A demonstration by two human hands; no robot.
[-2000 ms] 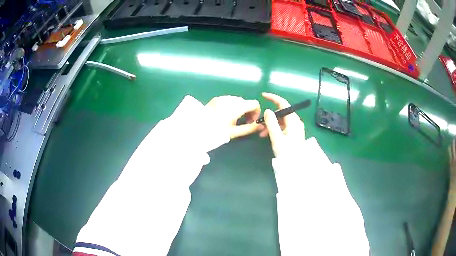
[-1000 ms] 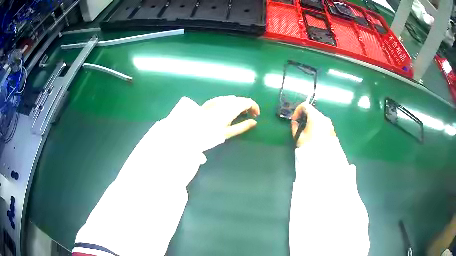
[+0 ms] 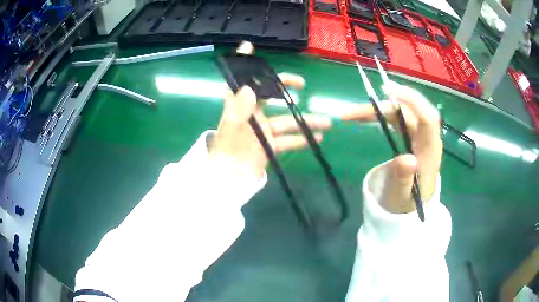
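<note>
My left hand (image 3: 251,121) holds a thin black phone middle frame (image 3: 260,76) by its solid end. The frame is tilted, its solid end up and left, its open end down and right, slightly blurred. My right hand (image 3: 416,127) holds tweezers (image 3: 390,127) with a black handle and pale tips. The two prongs are apart and point up and left, touching nothing that I can see. The tweezers are to the right of the held frame.
Another phone frame (image 3: 458,144) lies on the green surface (image 3: 148,194), partly behind my right hand. A black tray (image 3: 224,20) and a red tray (image 3: 331,35) line the far edge. Pale tubes (image 3: 165,54) lie upper left. A dark tool (image 3: 474,283) and another person's hand (image 3: 520,277) are lower right.
The frame that lay on the surface is now lifted in my left hand. My right hand has moved up and right, and its tweezers now show open prongs. The other frame has shifted left.
</note>
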